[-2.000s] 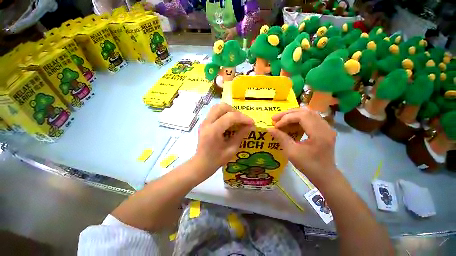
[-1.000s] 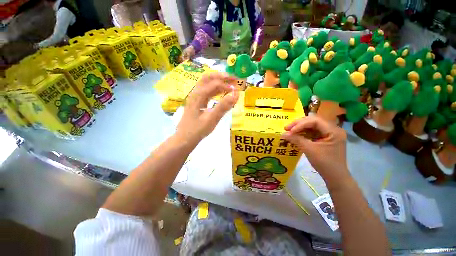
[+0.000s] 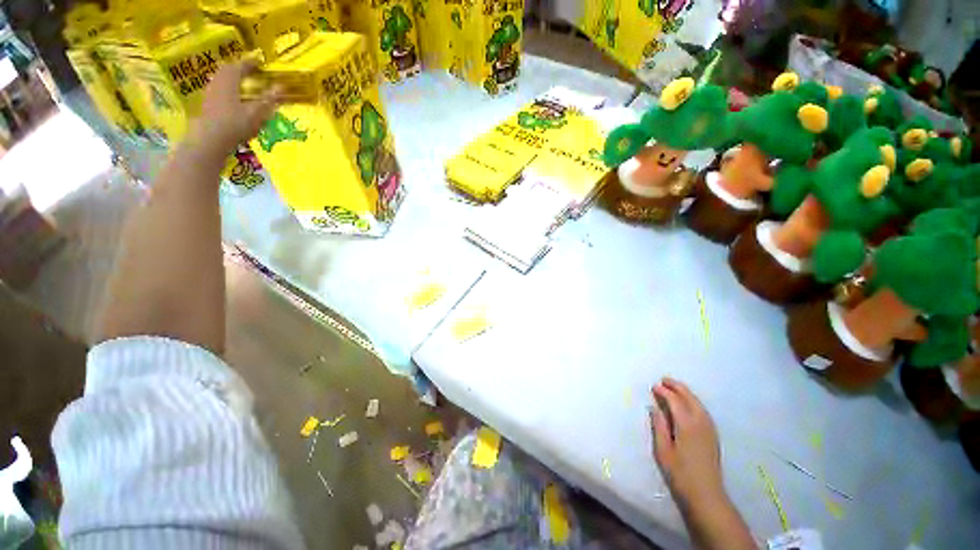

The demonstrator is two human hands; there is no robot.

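Observation:
A closed yellow gift box (image 3: 312, 150) stands upright at the left of the table, in front of the finished boxes. My left hand (image 3: 234, 105) is at its handle at the top left, with the fingers around the handle; the grip is partly blurred. My right hand (image 3: 686, 435) rests low over the pale table near its front edge, fingers slightly curled, with nothing seen in it.
Finished boxes (image 3: 403, 38) stand in rows at the back left. Flat box blanks (image 3: 537, 145) lie mid-table. Plush tree toys (image 3: 656, 161) stand at the right. Yellow scraps (image 3: 470, 326) lie on the table, more on the floor. A white card (image 3: 795, 539) is cut off at the bottom.
The closed box has moved from in front of me to the left by the finished boxes, with my left hand. My right hand has let go of it and dropped to the table. The view has turned.

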